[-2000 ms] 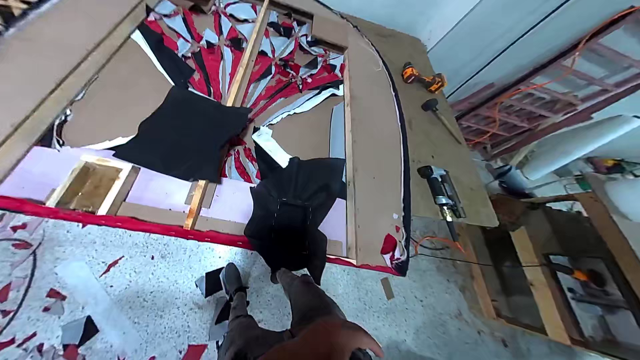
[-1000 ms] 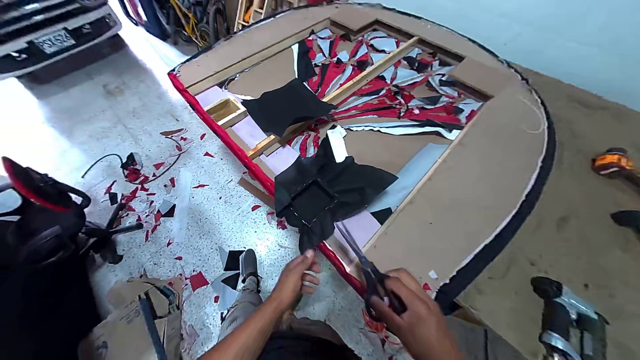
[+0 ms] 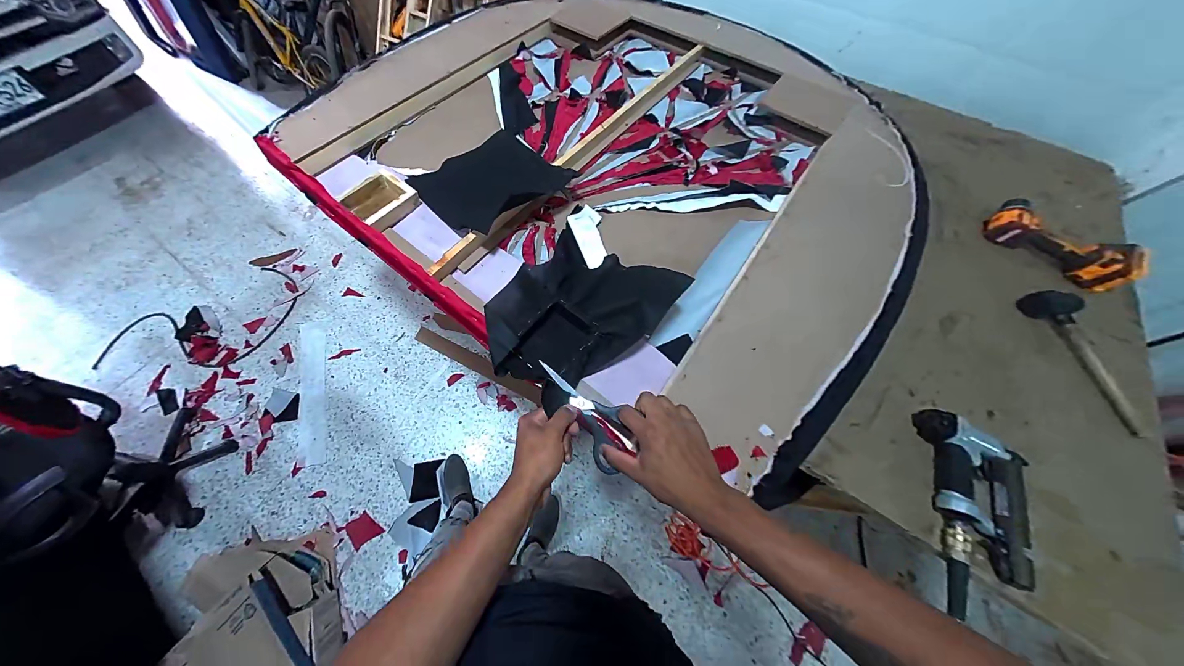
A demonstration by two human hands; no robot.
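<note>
My right hand (image 3: pixel 668 449) grips a pair of scissors (image 3: pixel 592 407) by the handles, blades pointing up and left. My left hand (image 3: pixel 544 446) pinches the lower end of a black fabric piece (image 3: pixel 592 301), which lies over the red-covered edge of a large curved wood-and-board panel (image 3: pixel 786 277). The blades lie by that end of the fabric; whether they are parted is hard to tell. A squarish black frame outline (image 3: pixel 558 338) shows in the fabric. Another black fabric piece (image 3: pixel 490 180) drapes over the frame farther left, near a wooden slat (image 3: pixel 638 109). Gathered red, white and black fabric (image 3: pixel 638 129) fills the far opening.
On the brown board table (image 3: pixel 1008 370) at right lie an orange-and-black cordless power tool (image 3: pixel 1064 245), a rubber mallet (image 3: pixel 1091 356) and a pneumatic nailer or stapler (image 3: pixel 980 490). Fabric scraps (image 3: pixel 361 529) litter the floor; a cardboard box (image 3: pixel 268 592) and a black object (image 3: pixel 55 435) are at left.
The view has swung since the first frame. Over the last second both hands have drawn closer together, and the scissors have come to my left hand at the fabric's lower end.
</note>
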